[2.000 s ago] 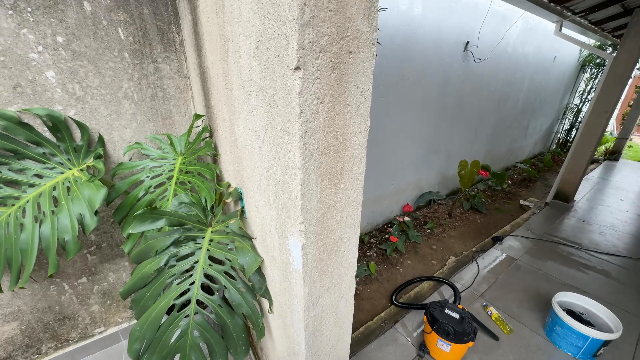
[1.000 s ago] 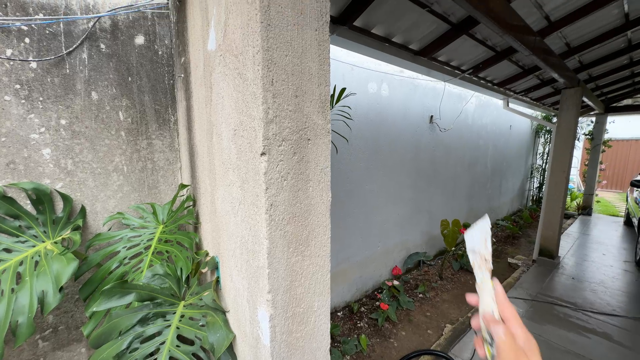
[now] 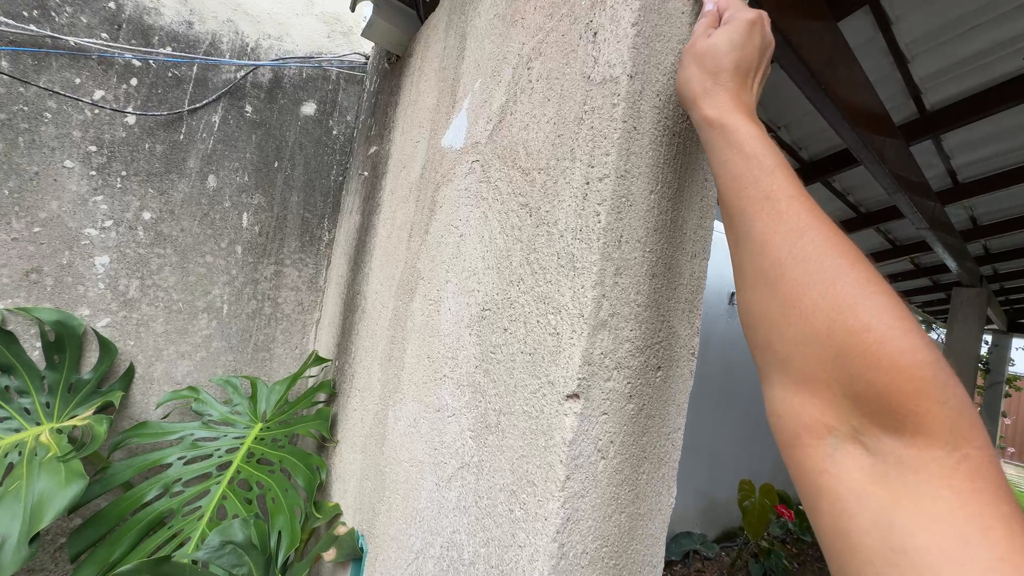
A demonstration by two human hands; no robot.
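Note:
My right hand (image 3: 726, 60) is raised at the top edge of the view, its fingers curled beside the upper right edge of a rough cement-plastered pillar (image 3: 512, 304). The fingertips and whatever they hold are cut off by the frame or turned away, so a tool cannot be made out. The pillar's face bears a small white paint patch (image 3: 456, 126) near the top and a small chip lower down. My left hand is out of view.
Monstera leaves (image 3: 232, 472) spread at the lower left before a stained grey wall (image 3: 200, 216). Cables (image 3: 184, 60) cross that wall high up. Dark roof beams (image 3: 880, 152) run overhead at right, above a smooth painted wall (image 3: 724, 416) and a flower bed.
My right hand, low at the right with a whitish-bladed brush or scraper one second ago, is now high against the pillar's edge. The view has tilted up and come nearer the pillar.

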